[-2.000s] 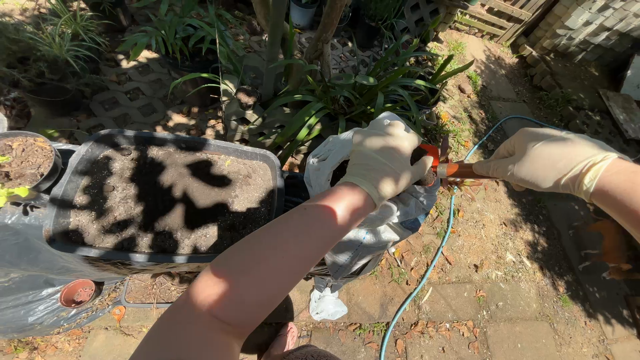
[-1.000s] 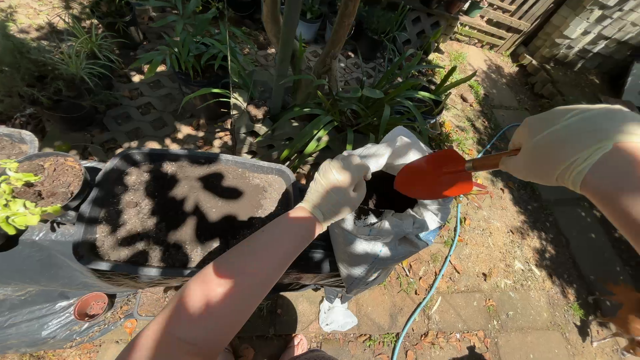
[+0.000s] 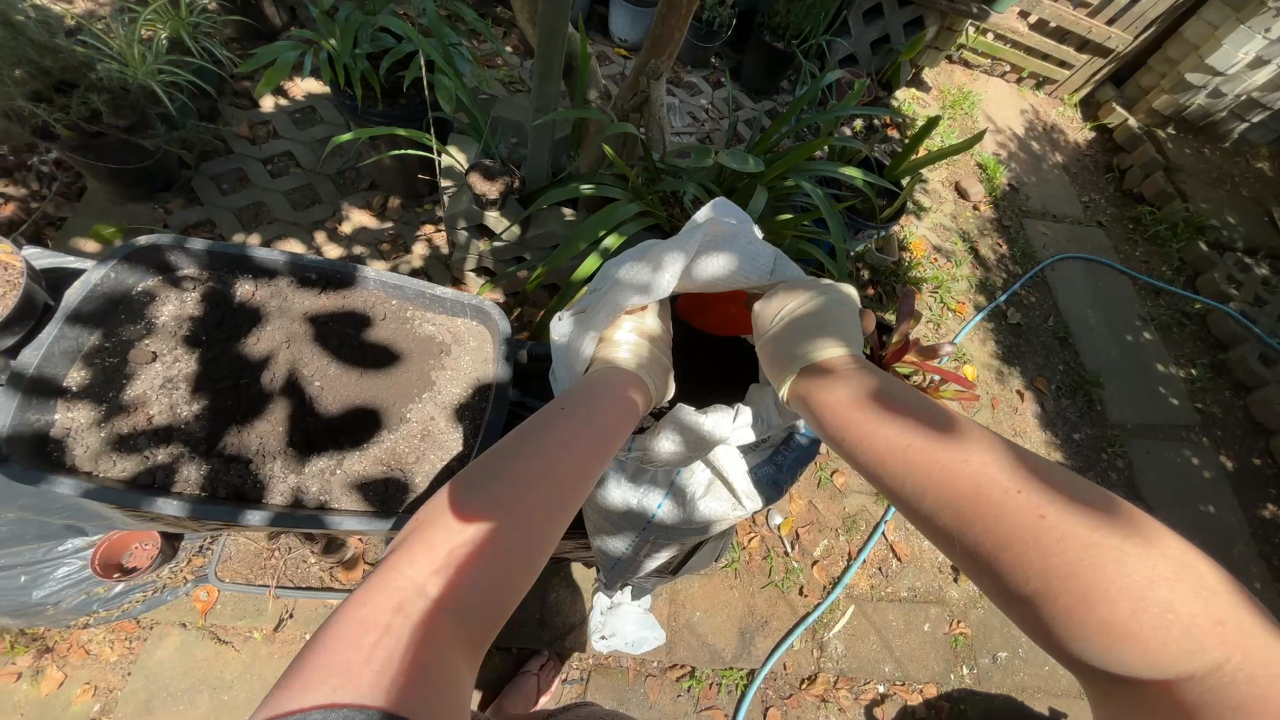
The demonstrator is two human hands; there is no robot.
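Note:
A white woven plastic sack (image 3: 680,490) stands in the middle with its mouth open and dark inside. My left hand (image 3: 637,350), in a pale glove, grips the left side of the sack's rim. At the right side of the mouth is my right hand (image 3: 808,325), gloved too, closed with its fingers partly hidden. Beside it, inside the mouth, shows the orange-red blade of a hand trowel (image 3: 714,312); its handle is hidden by the right hand. Left of the sack sits a black plastic tub (image 3: 250,515) filled with soil (image 3: 420,370).
A blue-green hose (image 3: 835,590) curves over the paving at right. Strappy-leaved plants (image 3: 640,200) grow behind the sack. A small terracotta-coloured pot (image 3: 127,555) lies near the tub's front. A white plastic bag (image 3: 625,622) is on the ground by the sack, near a foot (image 3: 530,685).
My right hand has moved left to the sack's mouth, and the trowel blade, held out in front of the opening a second ago, is now partly inside. My left hand remains on the rim.

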